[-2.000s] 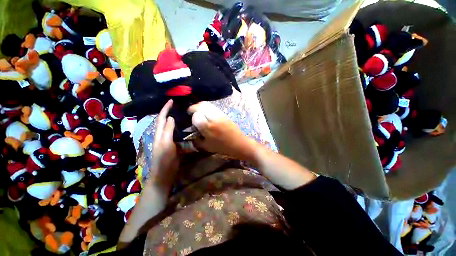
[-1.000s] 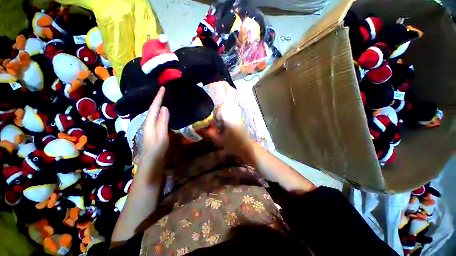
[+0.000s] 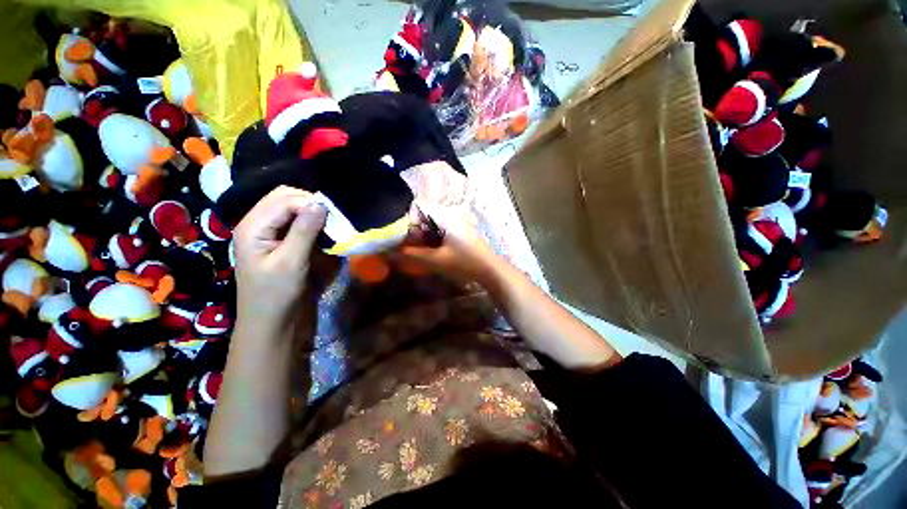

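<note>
A plush penguin [image 3: 368,194] lies back-up across my dark-clothed knees, its red Santa hat [image 3: 296,99] pointing away from me. The red scarf shows below the hat, and the orange feet [image 3: 370,266] hang toward me. My left hand [image 3: 278,239] pinches the small white label [image 3: 336,221] at the toy's lower left side. My right hand [image 3: 446,249] is at its lower right edge, with a small dark tool, apparently snips [image 3: 428,227], between the fingers. The tool is partly hidden by the fingers.
A yellow sack [image 3: 244,60] full of plush penguins is at the left. A large brown carton [image 3: 617,209] at the right holds several more. A clear bag with penguins [image 3: 487,89] lies on the floor ahead. A pale bag [image 3: 786,427] with penguins is at the lower right.
My left hand has moved from lying flat on the toy to pinching the label. The hat has shifted slightly left, and the toy's lower edge and orange feet now show more.
</note>
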